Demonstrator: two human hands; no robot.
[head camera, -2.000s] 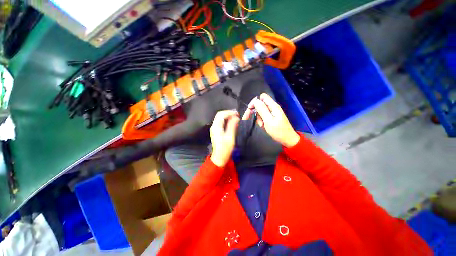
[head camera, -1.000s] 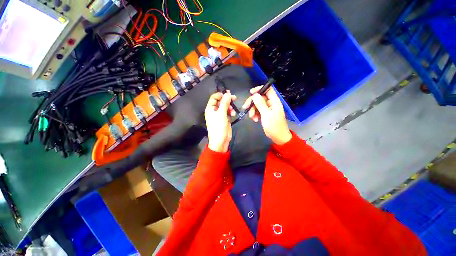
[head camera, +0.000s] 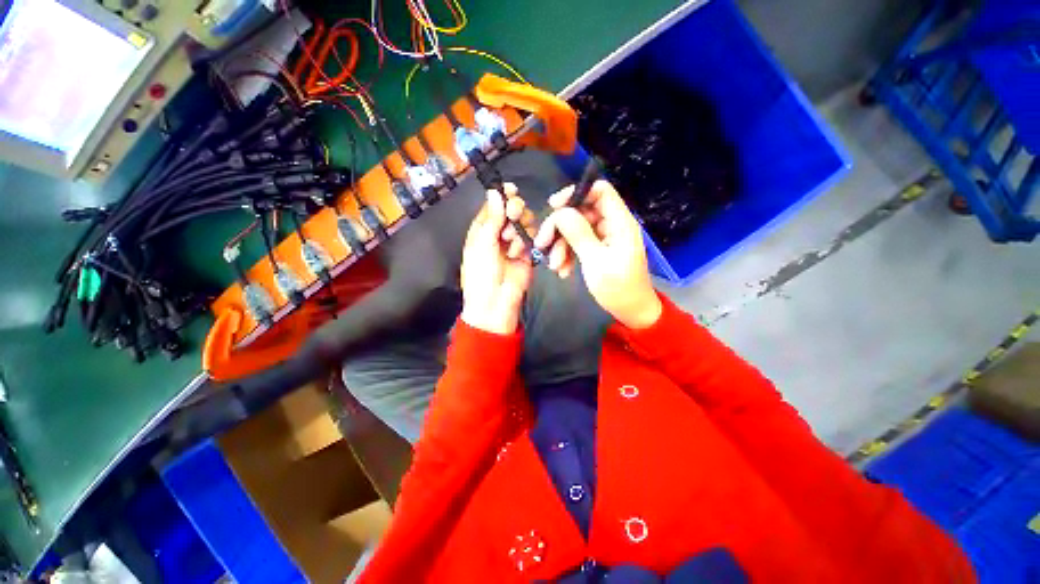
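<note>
A short black cable assembly (head camera: 517, 226) is held between both hands above my lap. My left hand (head camera: 494, 265) grips one end, and the black connector beyond its fingertips is at the right part of the orange test fixture strip (head camera: 382, 183). Whether it is plugged in cannot be told. My right hand (head camera: 607, 249) holds the other end, with the black plug (head camera: 587, 180) pointing up from its fingers. Several black and grey-clear test connectors (head camera: 351, 234) sit along the strip. The hand fingers partly hide the cable.
A pile of black cables (head camera: 217, 183) lies on the green bench (head camera: 68, 399) left of the strip. The cable tester (head camera: 97, 80) stands behind it. A blue bin (head camera: 787, 148) with black cables is at the right. A cardboard box (head camera: 268, 456) is below the bench.
Since one second ago, the left hand's connector has moved up to the strip. Earlier, the view shifted right and the hands spread the cable ends apart.
</note>
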